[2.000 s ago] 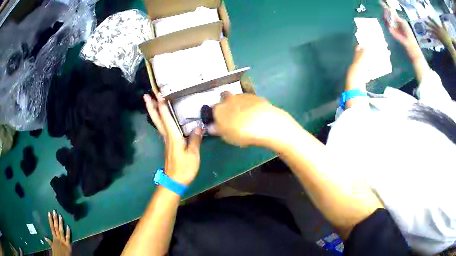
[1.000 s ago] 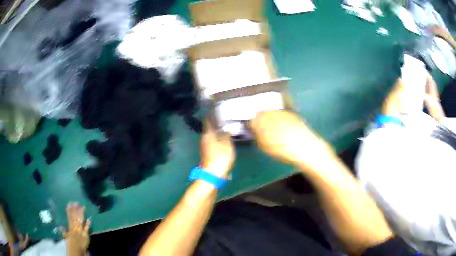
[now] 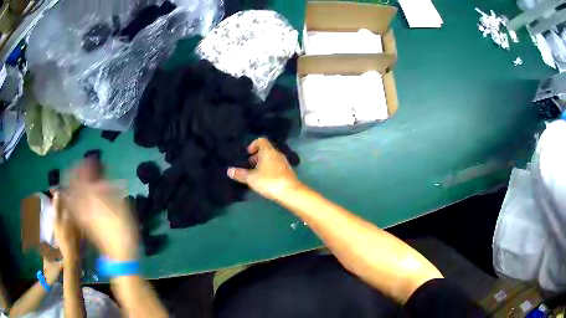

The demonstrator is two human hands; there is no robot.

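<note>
Small soft black pieces lie in a large dark pile (image 3: 205, 136) on the green bench. My right hand (image 3: 264, 171) is at the right part of the pile, thumb and fingers apart, with no piece visible in it. My left hand (image 3: 102, 211), with a blue wristband, is at the far left, strongly blurred; whether it holds anything cannot be told. An open brown box with white contents (image 3: 344, 99) stands right of the pile, with a second open box (image 3: 344, 42) directly behind it.
A bag of speckled white packets (image 3: 248, 46) and a large clear bag (image 3: 93, 68) lie behind the pile. An olive bag (image 3: 48, 129) is at left. Another person's hands (image 3: 65, 233) are beside a small box (image 3: 32, 220) at lower left. A white-clothed person (image 3: 534, 205) is at right.
The front box between my hands has left the row; two boxes remain there. My left hand has moved far left, my right hand to the black pile. The view has shifted left.
</note>
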